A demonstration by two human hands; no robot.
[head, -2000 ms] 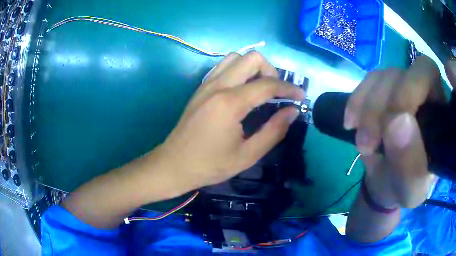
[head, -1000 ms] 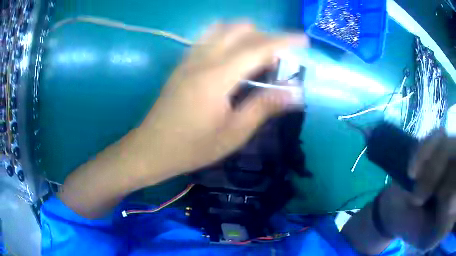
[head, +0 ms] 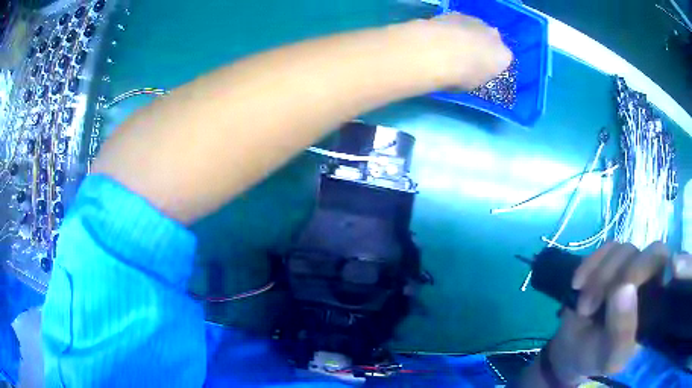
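The black housing (head: 350,235) lies on the green bench in front of me. A shiny metal piece (head: 383,163) is at its far end, with a white cable (head: 334,154) running left from it under my forearm. My left hand (head: 474,53) is in the blue screw bin (head: 536,76), over the heap of screws (head: 499,89); its fingertips are hidden, so I cannot tell if they hold a screw. My right hand (head: 611,284) is closed around the black electric screwdriver (head: 558,271) at the lower right, its bit pointing left, away from the housing.
A bundle of white leads (head: 645,163) lies at the bench's right end, with a few loose white cables (head: 558,193) beside it. A clear tray of small round parts (head: 57,114) stands along the left edge. Coloured wires (head: 246,294) extend left of the housing.
My left hand has left the housing's far end and reached into the screw bin. My right hand has drawn the screwdriver away from the housing to the lower right.
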